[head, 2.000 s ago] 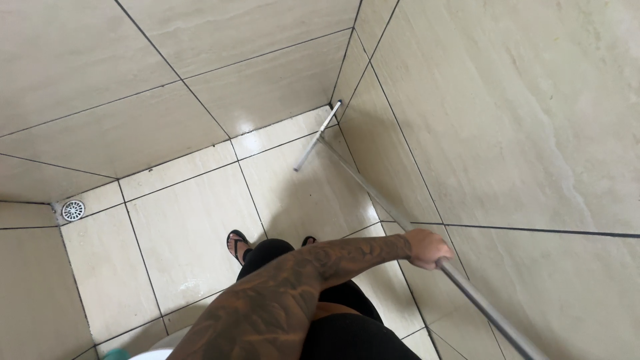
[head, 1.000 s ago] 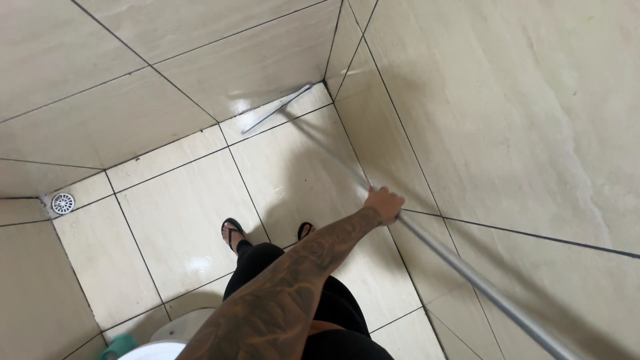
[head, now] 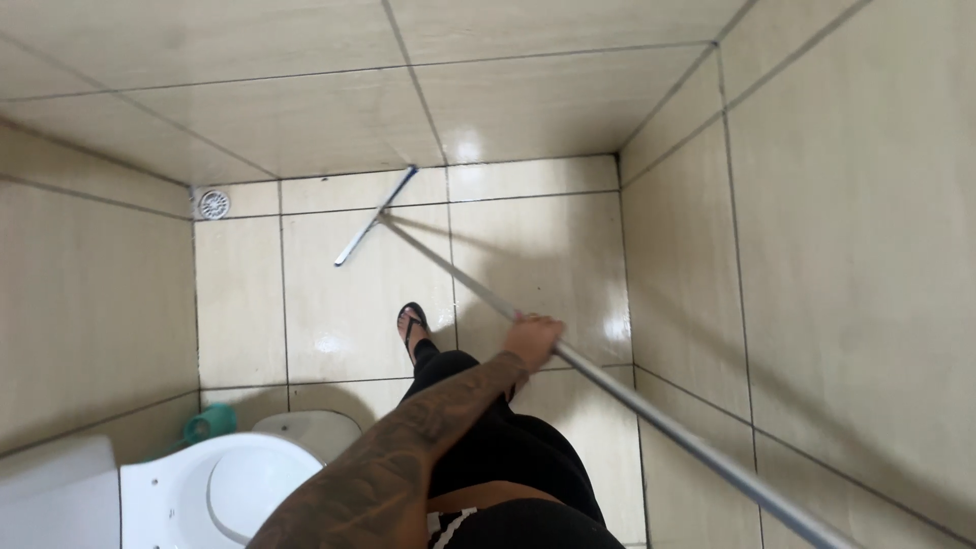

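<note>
My left hand [head: 534,340] is closed around the metal pole [head: 656,415] of a floor squeegee, with the tattooed forearm reaching over my dark-clothed legs. The pole runs from the lower right edge of the view up to the squeegee head [head: 377,217], which lies slantwise on the tiled floor [head: 366,305]. The head's blue upper end is at the foot of the back wall, and its other end points down and left. My right hand is not in view.
A round floor drain [head: 214,203] sits in the back left corner. A white toilet [head: 183,488] stands at the lower left, with a green plastic object [head: 211,422] behind it. Tiled walls enclose the floor. My foot in a black flip-flop [head: 412,319] is below the squeegee head.
The squeegee head has moved left along the back wall, away from the right corner where it was in the earlier frames. My left hand has stayed on the pole. The view has shifted, showing more of the toilet.
</note>
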